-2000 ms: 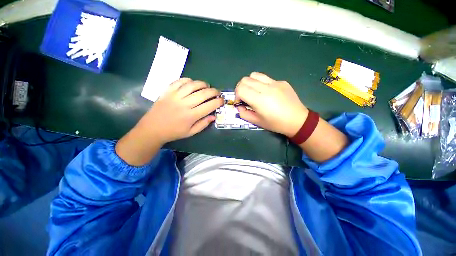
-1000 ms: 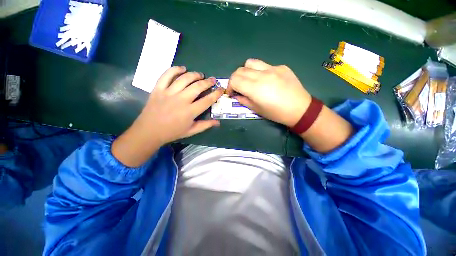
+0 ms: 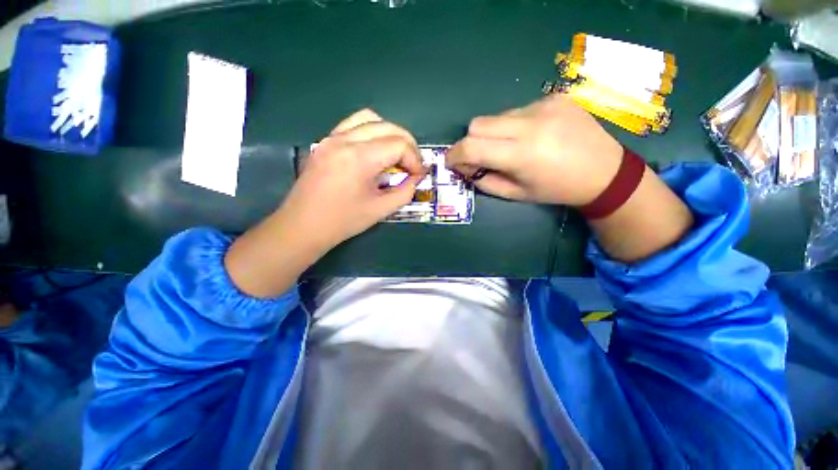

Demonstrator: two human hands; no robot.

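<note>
An open phone mid-frame assembly (image 3: 452, 204) lies on the dark green mat in front of me, partly hidden under both hands. White, pink and brown parts show at its right end. My left hand (image 3: 360, 174) is over its left part, thumb and forefinger pinched on a small orange-yellow flex cable (image 3: 393, 177). My right hand (image 3: 542, 151) is at its right end with fingertips together; a small dark thing shows at them, too small to name. A dark red band is on my right wrist.
A blue parts box (image 3: 26, 87) with white strips stands at upper left. A white sheet (image 3: 214, 124) lies left of my hands. Flex cables (image 3: 625, 78) lie in a pile at upper right. Bagged flex cables (image 3: 763, 128) and a clear plastic bag (image 3: 824, 216) lie far right.
The phone now shows a pink and brown patterned end at right, and its left end reaches under my left hand. My hands have moved apart slightly. The view has shifted.
</note>
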